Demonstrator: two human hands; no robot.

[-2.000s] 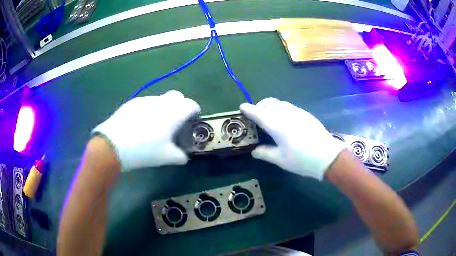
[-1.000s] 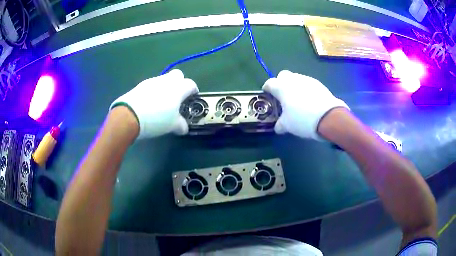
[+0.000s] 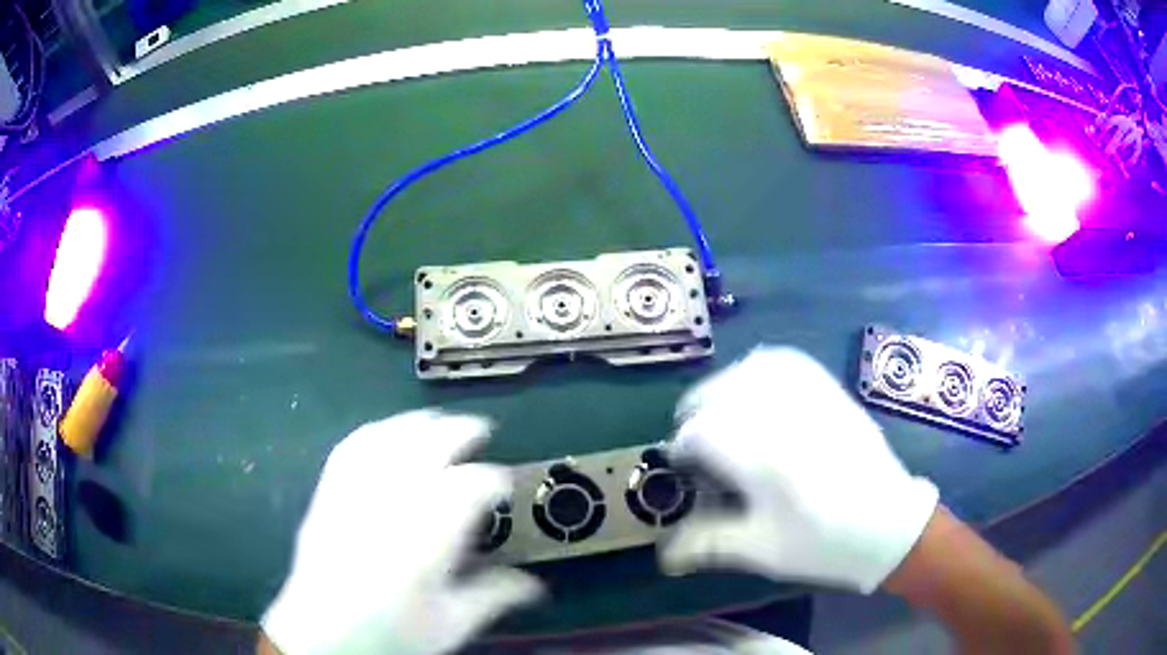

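The silver fixture (image 3: 563,346) lies on the green mat with three shiny concentric-ring circles facing up and a blue hose at each end. Nearer me lies the flat open-ring plate (image 3: 602,535), its ends partly hidden by my gloves. My left hand (image 3: 403,531), in a blurred white glove, is at the plate's left end with the fingers curved over it. My right hand (image 3: 793,480), also gloved in white, is at its right end, thumb and fingers around the edge. Whether either hand grips the plate cannot be told.
A three-ring module (image 3: 944,384) lies at right. A yellow bottle (image 3: 90,407) and long ring modules (image 3: 47,461) are at far left. Purple lamps glare at left (image 3: 77,269) and right (image 3: 1047,183). A yellow-tan board (image 3: 883,102) is at the back right. The blue hose (image 3: 448,156) splits behind the fixture.
Both hands have left the fixture's ends and moved toward me to the open-ring plate. The fixture now lies uncovered, with its hose ends in view. The module at right is fully visible.
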